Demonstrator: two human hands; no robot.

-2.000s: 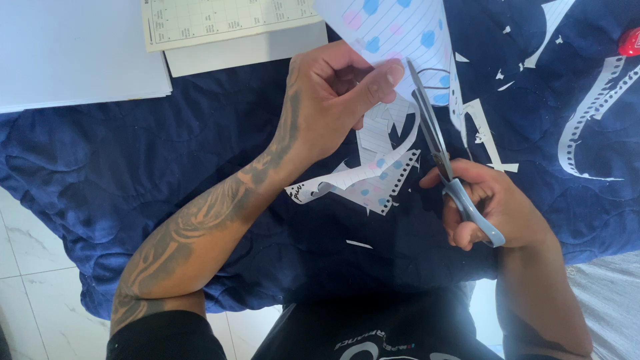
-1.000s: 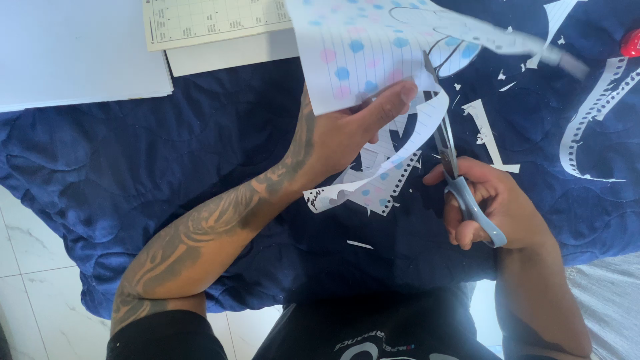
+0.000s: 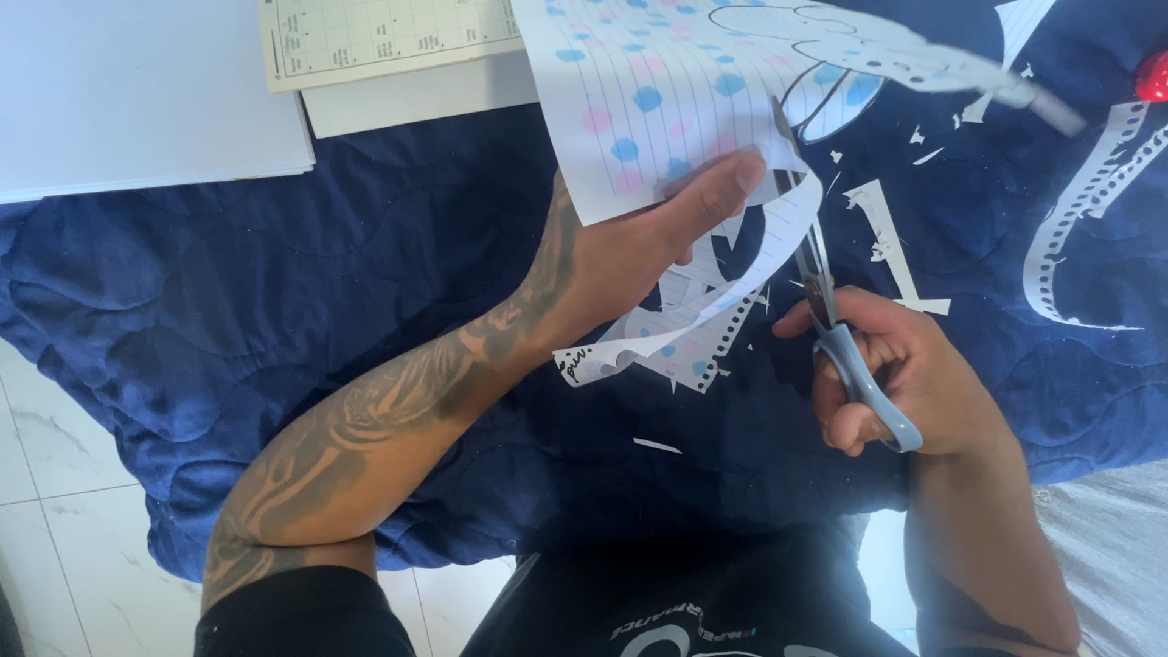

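My left hand (image 3: 657, 233) holds a sheet of lined paper (image 3: 611, 109) with blue and pink dots and black outlines drawn on it. The thumb lies on top of the sheet and the fingers are mostly hidden beneath. In my right hand (image 3: 890, 374) are scissors (image 3: 853, 374) with grey-blue handles, their blades at the sheet's cut edge, close to an outlined shape. A narrow curling strip (image 3: 776, 246) hangs from the sheet past the blades, and its lower end bears black marks. Under it lie dotted paper scraps (image 3: 675, 351) with a punched edge.
A dark blue quilted cover (image 3: 411, 237) lies beneath everything. White sheets (image 3: 146, 91) and an open printed planner (image 3: 392, 41) are at upper left. On the right are a cut scrap (image 3: 885, 242), a perforated strip (image 3: 1049, 242) and a red object (image 3: 1154, 78).
The dotted sheet has turned and opened out from its more upright hold two seconds ago, and now spreads over my left hand. My right hand has stayed in about the same place.
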